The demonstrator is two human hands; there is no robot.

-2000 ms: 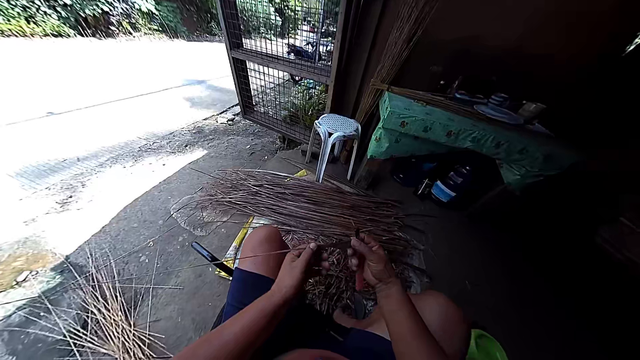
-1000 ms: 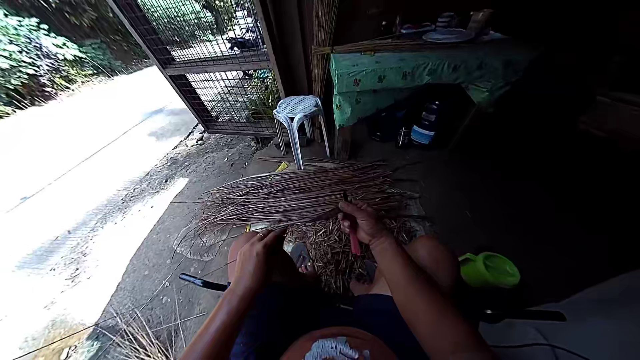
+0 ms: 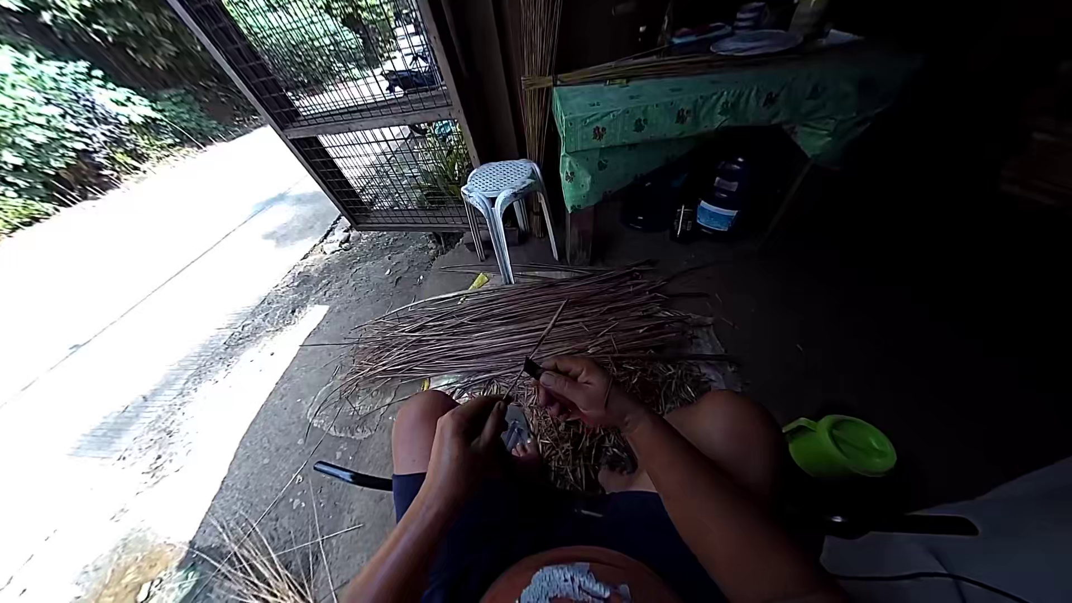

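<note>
My left hand (image 3: 469, 431) pinches the lower part of a thin brown stick (image 3: 549, 328), likely a palm midrib, between my knees. My right hand (image 3: 584, 392) is closed on a small tool with a dark end (image 3: 532, 368), which meets the stick just above my left fingers. The tool's kind is unclear; most of it is hidden in my fist. Beyond my hands a large pile of brown sticks (image 3: 502, 331) lies crosswise on the ground. Short scraps and shavings (image 3: 578, 444) are heaped between my feet.
A white plastic stool (image 3: 502, 186) stands behind the pile, beside a table with a green cloth (image 3: 653, 109). A large bottle (image 3: 720, 201) is under the table. At right sits a green plastic container (image 3: 842, 445). More thin sticks (image 3: 251, 561) lie at lower left. A mesh gate (image 3: 377, 126) stands behind.
The view has turned since two seconds ago. My hands have come closer together than one second ago, and the tool in my right hand now meets the stick.
</note>
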